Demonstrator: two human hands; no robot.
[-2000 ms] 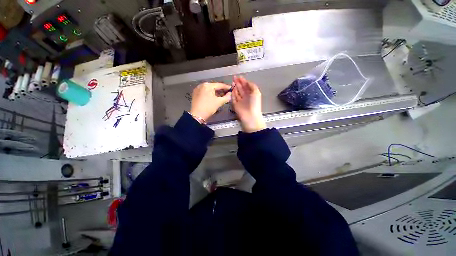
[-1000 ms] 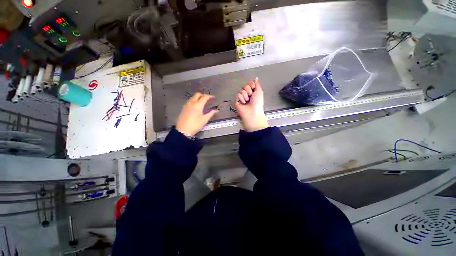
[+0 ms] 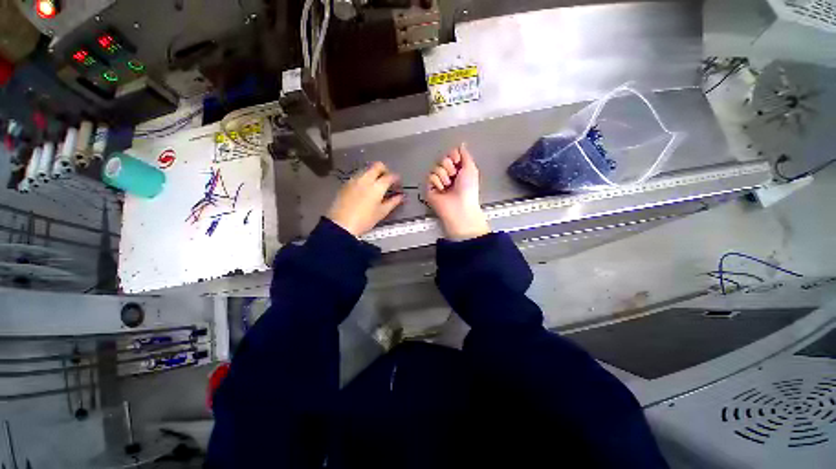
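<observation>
Several short dark wire pieces [image 3: 346, 172] lie in the long grey metal tray [image 3: 495, 156], just beyond my left hand. My left hand [image 3: 368, 197] is palm down over the tray floor with its fingers bent; whether it holds a piece cannot be told. My right hand [image 3: 454, 190] is to the right of it, palm up, fingers curled into the palm and thumb raised; what is inside the curled fingers is hidden. A clear plastic bag [image 3: 573, 160] partly filled with dark-blue pieces lies on its side in the tray, its mouth open to the right.
A pale ruler strip [image 3: 587, 194] runs along the tray's front edge. A metal machine head [image 3: 307, 119] with pale tubes hangs at the tray's left end. The white cover [image 3: 165, 243] at left bears red and blue wires [image 3: 215, 197] and a teal cylinder [image 3: 135, 177].
My hands were together over the tray, then parted, my left hand moving left and down to the tray. My right hand's fingers curled. The machine head has come forward over the tray's left end.
</observation>
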